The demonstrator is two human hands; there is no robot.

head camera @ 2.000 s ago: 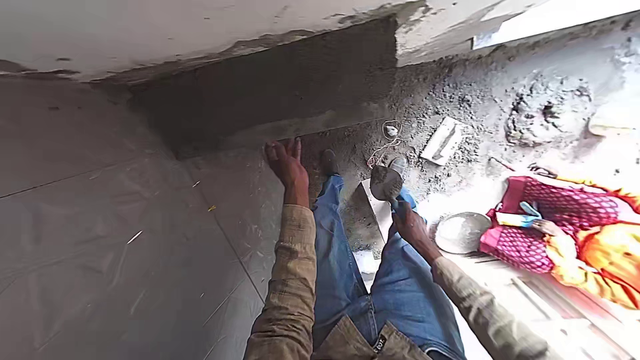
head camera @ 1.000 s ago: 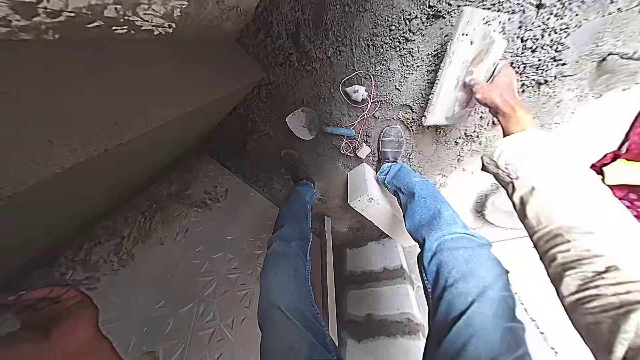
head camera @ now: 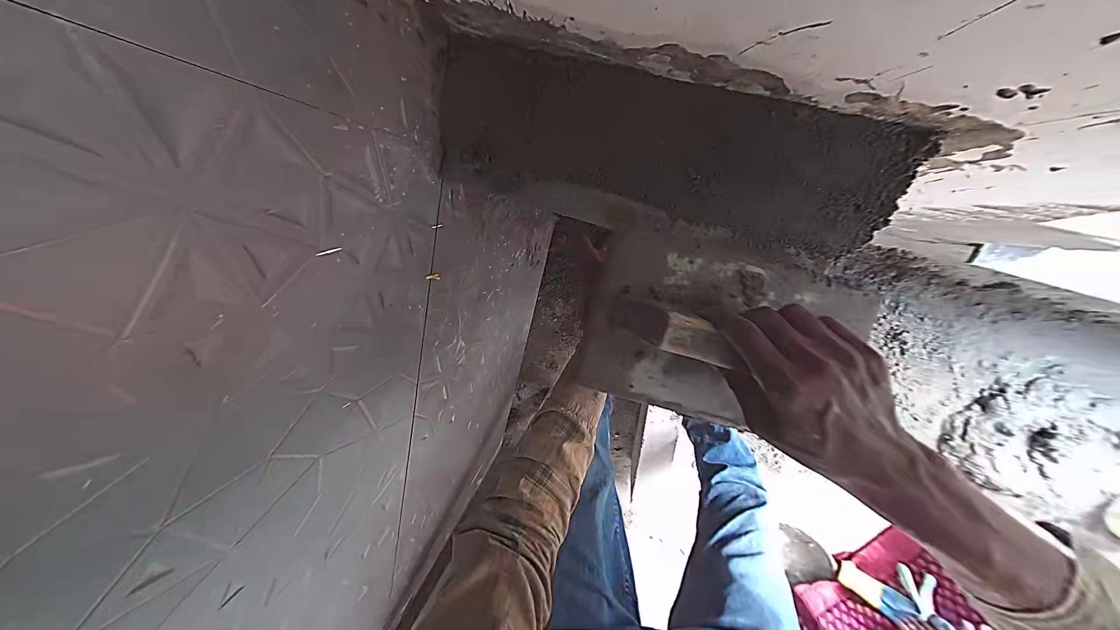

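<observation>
My right hand (head camera: 809,376) is closed around the wooden handle of a plasterer's float (head camera: 674,381), whose broad flat board lies just below a band of wet dark mortar (head camera: 682,140) on the wall. The board's far edge appears to meet the mortar's lower edge. Left of the float, my left hand (head camera: 588,254) is mostly hidden behind the board. Only its wrist and a dark part of it show, so its fingers and anything in them cannot be made out.
A patterned tiled wall (head camera: 219,332) rises close on the left. A pale wall (head camera: 945,52) with a rough broken edge lies above the mortar. Rough mortar covers the ground (head camera: 1015,402) at right. Pink patterned cloth (head camera: 884,560) and a blue-and-yellow item are at bottom right.
My right hand was on the float over the ground a second ago; now it has the float up at the mortar band. The view has swung back to the wall.
</observation>
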